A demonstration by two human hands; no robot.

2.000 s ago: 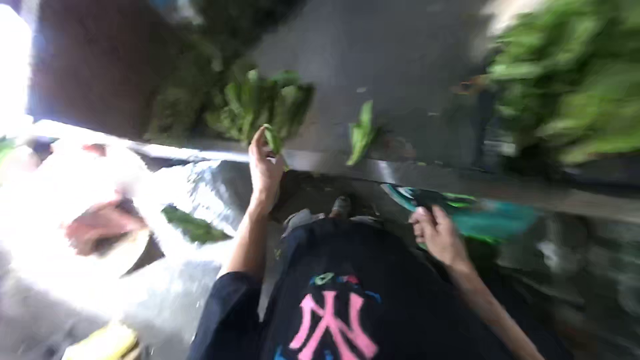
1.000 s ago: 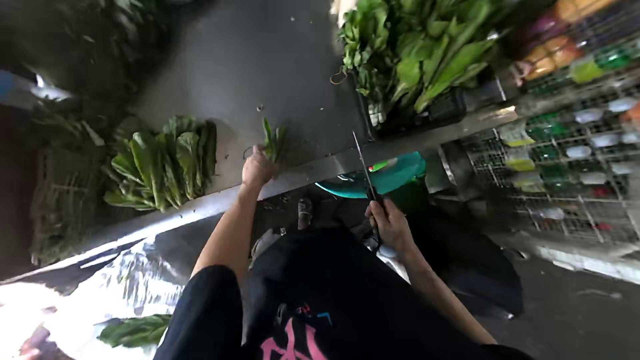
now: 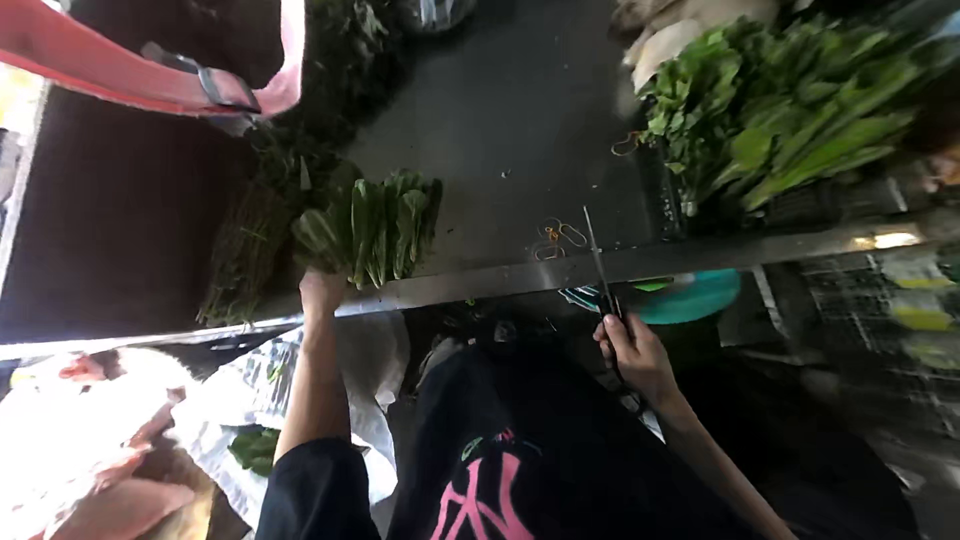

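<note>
My left hand [image 3: 324, 291] is at the table's front edge, at the lower end of a leafy green bunch [image 3: 321, 238]; its fingers are partly hidden. Beside it, more leafy greens [image 3: 388, 225] lie in a row with their stems toward me. In my right hand [image 3: 636, 356] is a pair of scissors [image 3: 600, 262], held by the dark handles with the narrow metal blades pointing away over the table edge. Several rubber bands [image 3: 556, 238] lie on the dark table left of the blades.
Thin-stemmed herbs [image 3: 247, 247] lie to the left. More leafy greens [image 3: 810, 120] fill a black crate at the right. A teal basin [image 3: 694, 296] is below the edge. A pink strap [image 3: 150, 75] crosses the upper left. A white plastic bag [image 3: 367, 360] hangs low left.
My left hand has moved left, from the bare middle of the table to the row of greens. The scissors stay in my right hand. The view has shifted.
</note>
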